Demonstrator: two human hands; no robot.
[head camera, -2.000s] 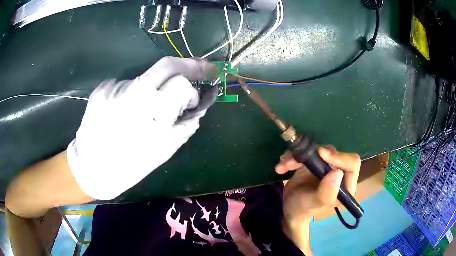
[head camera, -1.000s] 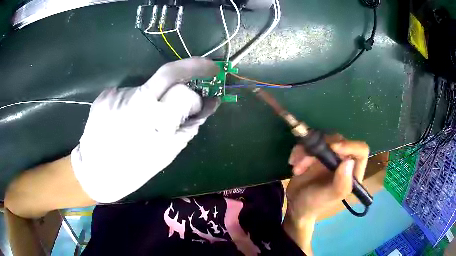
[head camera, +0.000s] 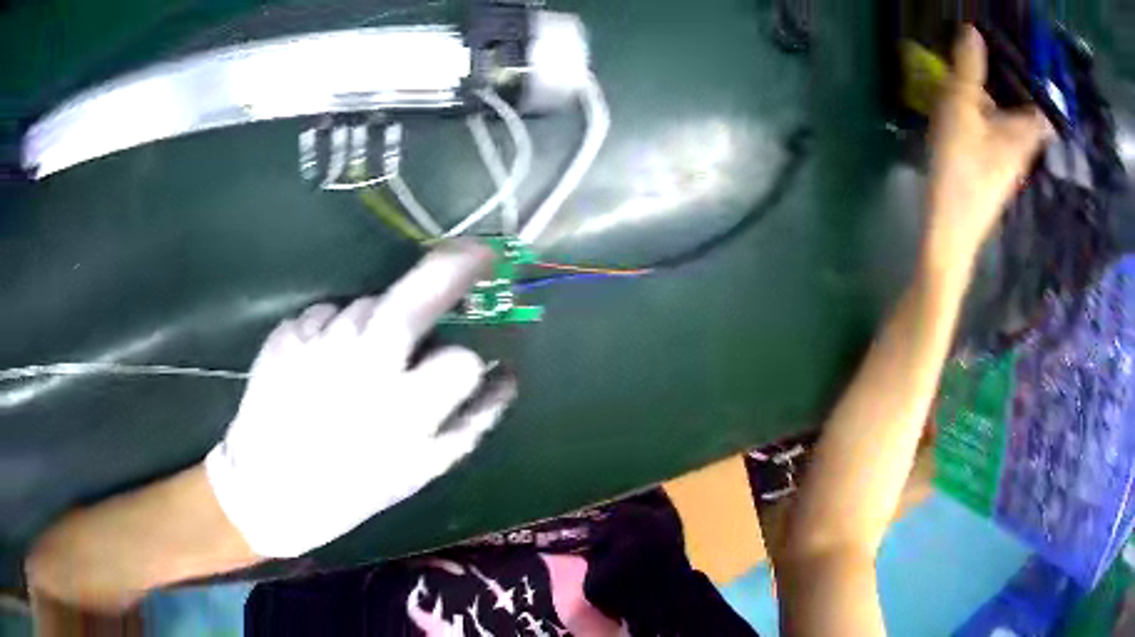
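Note:
The green circuit board (head camera: 492, 301) lies on the dark green mat. Brown and blue wires run right from it to a black power cord (head camera: 734, 237); white and yellow leads run up to a long silvery-white appliance body (head camera: 268, 87). My white-gloved left hand (head camera: 367, 398) has its index fingertip on the board's upper left part. Solder wire (head camera: 137, 370) enters the glove from the left, and a short tip shows by the thumb. My bare right hand (head camera: 983, 137) is blurred at the upper right, over the dark stand area; a dark shape is by its fingers, but its grip is unclear.
A yellow sponge (head camera: 924, 77) is beside my right hand. Tangled black cords (head camera: 1039, 237) hang at the right edge. Green (head camera: 975, 429) and blue-purple (head camera: 1070, 423) mesh crates stand at the lower right. A row of sleeved terminals (head camera: 352, 152) lies below the appliance body.
My right hand has gone from beside the board with the soldering iron to the upper right. My left thumb has come off the board. The view has shifted, showing more of the appliance body.

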